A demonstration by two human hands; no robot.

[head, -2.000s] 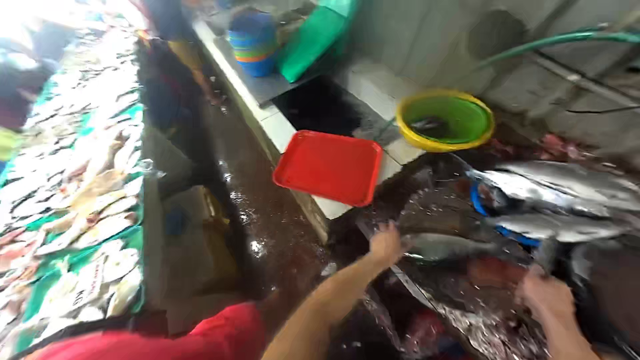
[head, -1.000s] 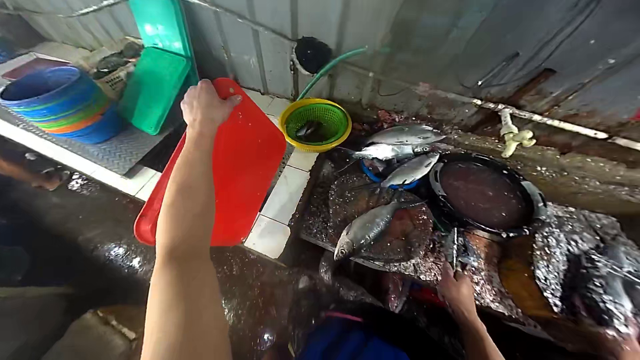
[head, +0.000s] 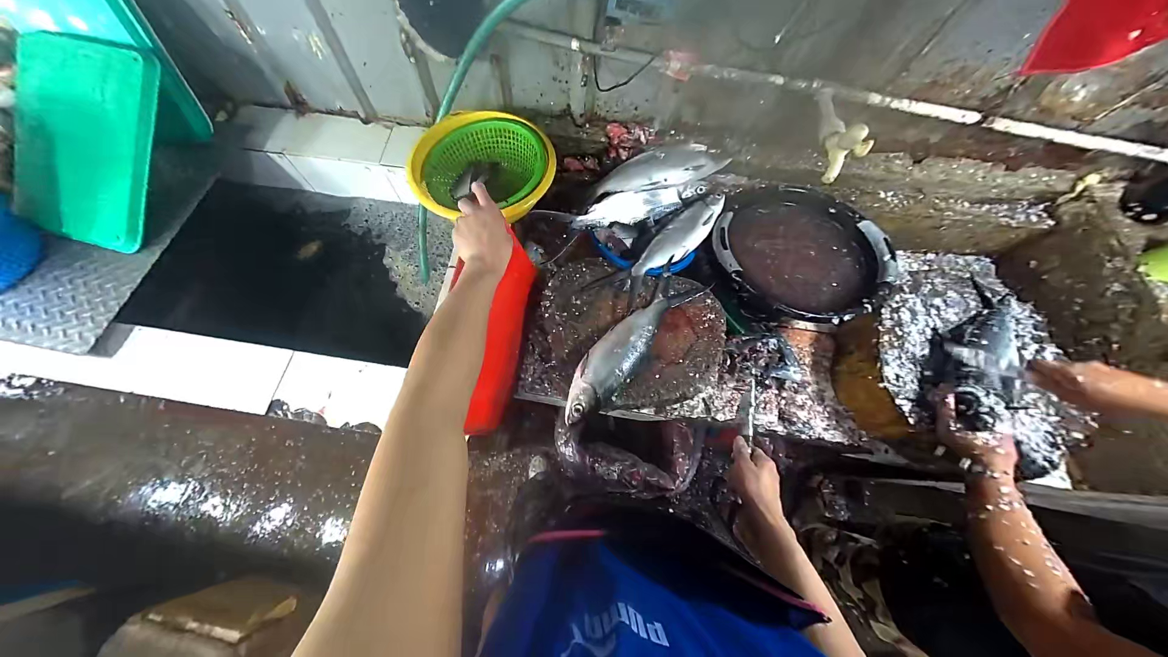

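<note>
My left hand [head: 482,233] is at the top end of a red plastic tray [head: 497,342], which is tipped steeply beside the counter. Its fingertips overlap a dark object in a green colander [head: 520,155], set in a yellow basin [head: 547,187]; contact with that object is unclear. My right hand [head: 756,479] grips a knife [head: 750,411], blade pointing away from me. A whole silvery fish [head: 620,351] lies on a round chopping block [head: 698,365], left of the knife. Behind it, several fish [head: 680,235] rest over a blue container [head: 611,251].
A dark tub of murky liquid [head: 794,251] stands behind the knife. At right, another person's hands [head: 981,443] work on a fish [head: 990,356] on a scale-covered surface. A green hose [head: 456,73], a tap [head: 844,141] and green boards [head: 87,137] are along the back.
The red tray lay flat on the counter two seconds ago, then was tilted under my left hand; now it is steeper and nearer the chopping block. The view has swung right.
</note>
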